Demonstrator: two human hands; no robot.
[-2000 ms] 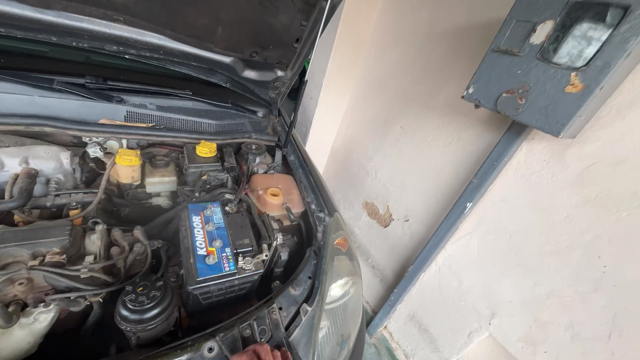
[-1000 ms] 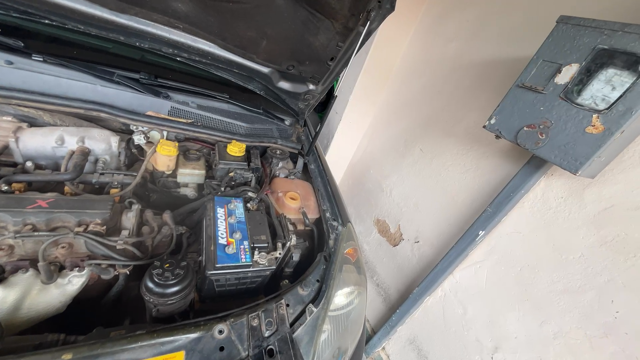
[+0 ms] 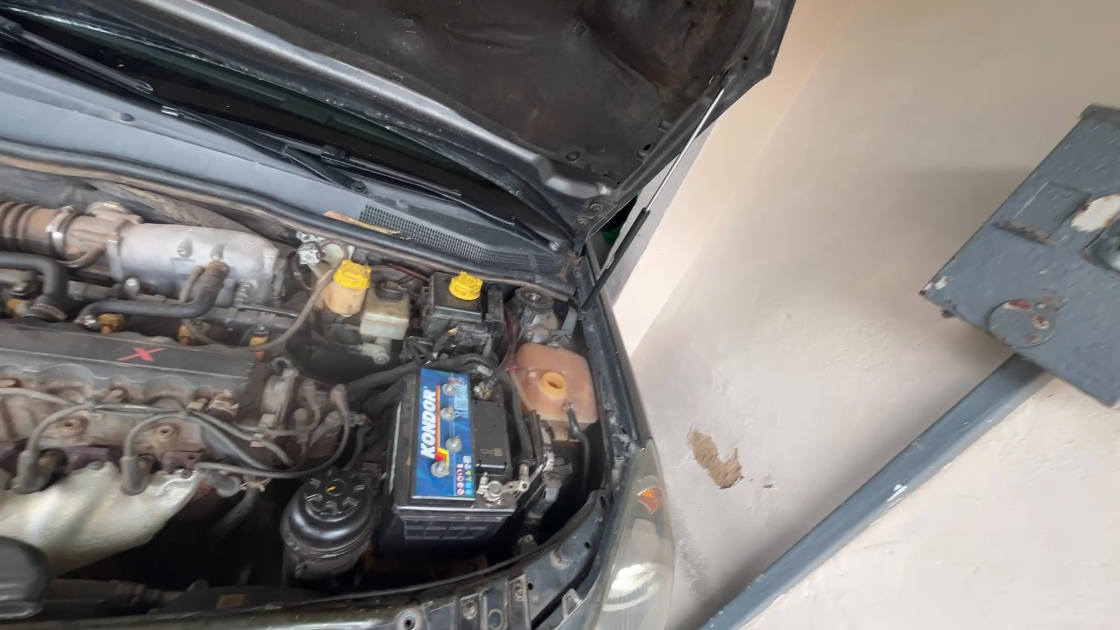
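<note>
Neither of my hands shows in the head view now. Below me lies an open engine bay. A Kondor car battery (image 3: 448, 437) with a blue label sits at its right side, cables and a metal terminal clamp (image 3: 503, 490) at its near right corner. Left of the battery is a round black reservoir with a cap (image 3: 328, 516). Behind the battery stand a reservoir with a yellow cap (image 3: 352, 278) and a black box with another yellow cap (image 3: 465, 286). A translucent orange-brown tank (image 3: 556, 385) is to the battery's right. The engine cover (image 3: 131, 354) bears a red X.
The raised hood (image 3: 560, 79) hangs over the back of the bay, with a thin strut (image 3: 643, 210) at its right edge. The headlight (image 3: 639, 542) is at the front right corner. Beside the car are a pale wall (image 3: 831, 350), a grey metal box (image 3: 1041, 254) and a slanting grey conduit (image 3: 884, 499).
Fingers that showed at the bottom edge two seconds ago are out of view. The view has shifted left, showing more of the engine. The battery and reservoirs have not plainly moved.
</note>
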